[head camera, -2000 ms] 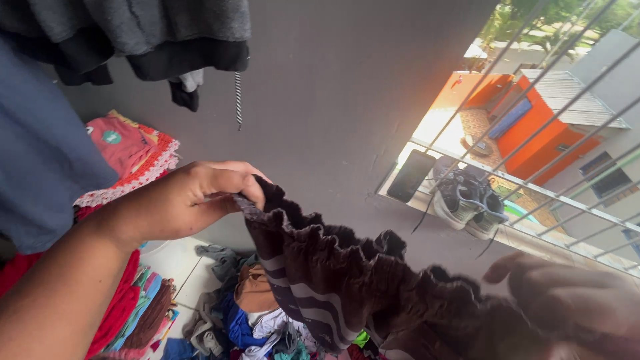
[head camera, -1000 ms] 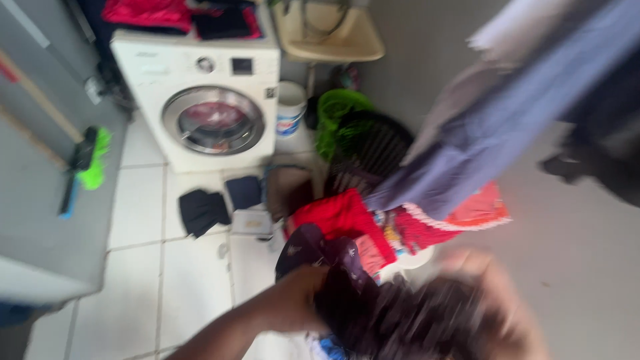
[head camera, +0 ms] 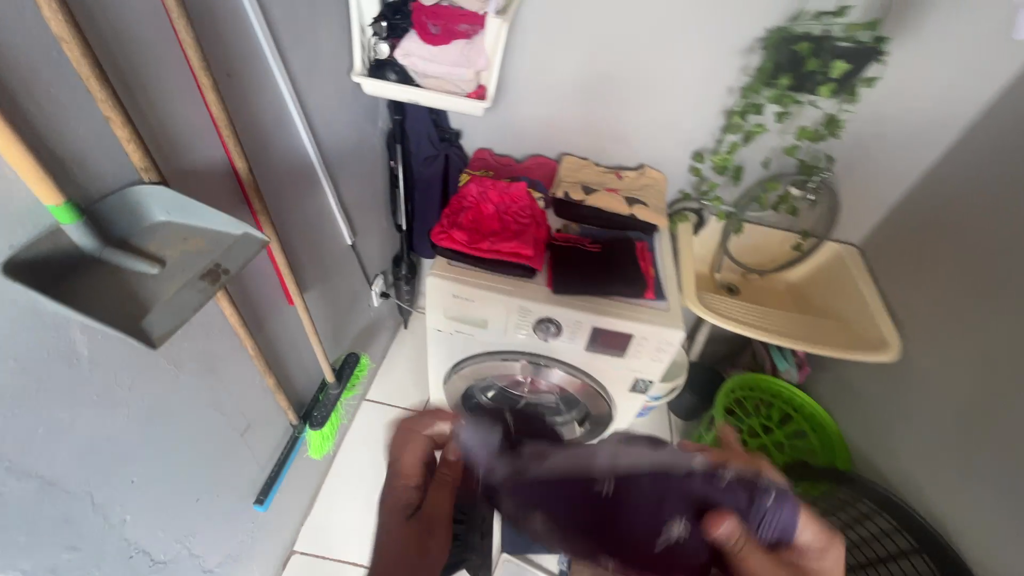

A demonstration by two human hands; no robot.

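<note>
A dark purple patterned cloth garment (head camera: 608, 496), blurred by motion, is stretched between my two hands in front of the washing machine. My left hand (head camera: 420, 488) pinches its left end between thumb and fingers. On the right, my right hand (head camera: 768, 512) grips the other end, thumb on top of the fabric. Beyond them stands the white front-loading washing machine (head camera: 480, 320). Its top bears red shorts (head camera: 492, 224), a folded beige shirt (head camera: 612, 188) and a folded black and red garment (head camera: 600, 268).
A grey dustpan (head camera: 152, 248) and a green-bristled broom (head camera: 340, 408) are along the left wall. Right of the machine are a beige sink (head camera: 800, 320), a green plastic basket (head camera: 784, 416) and a black basket (head camera: 888, 520). A white bin of clothes (head camera: 432, 96) is at the upper wall.
The view has swung from the barred window to the washing machine. The garment, earlier hanging long from my left hand, is now bunched between both hands.
</note>
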